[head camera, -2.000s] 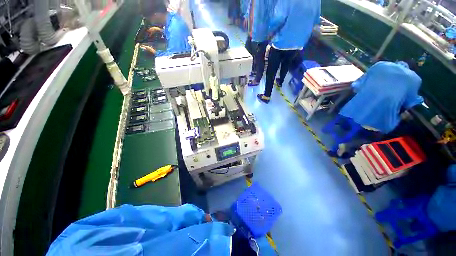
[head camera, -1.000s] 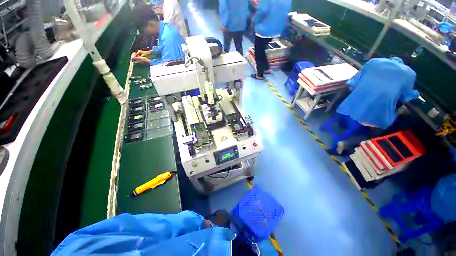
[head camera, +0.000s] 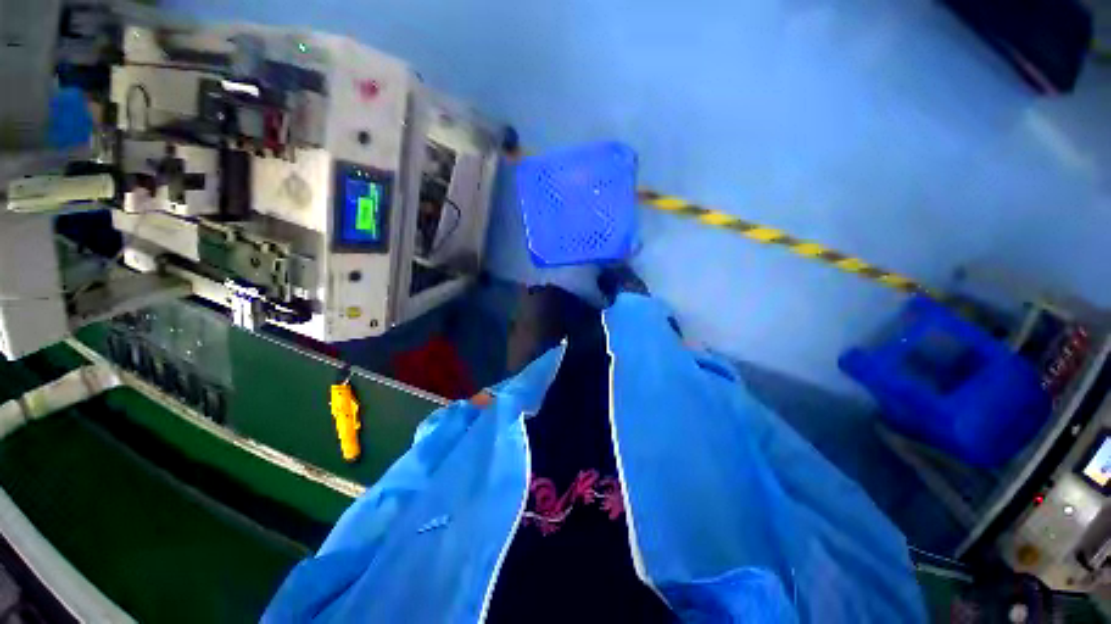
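Note:
The white benchtop machine (head camera: 372, 122) stands at the upper left, with a lit green and blue screen (head camera: 363, 210) and metal slides. A yellow electric screwdriver (head camera: 346, 421) lies on the green bench strip (head camera: 286, 390), apart from any hand. Clear trays with dark units (head camera: 165, 354) lie on the bench beside the machine, blurred. A small skin-coloured patch at my left sleeve's edge may be part of my left hand (head camera: 483, 399); its fingers and any hold cannot be made out. My right hand is not in view; only the blue right sleeve shows.
A blue perforated basket or stool (head camera: 579, 205) stands on the floor beyond my knees. Yellow-black tape (head camera: 780, 235) crosses the blue floor. Another blue stool (head camera: 956, 384) is at the right. Part of another machine with a screen (head camera: 1060, 530) is at the lower right edge.
The view has turned and tipped down onto my lap. The machine now shows sideways at the left. The people and stacked trays are out of view. The screwdriver still lies on the bench.

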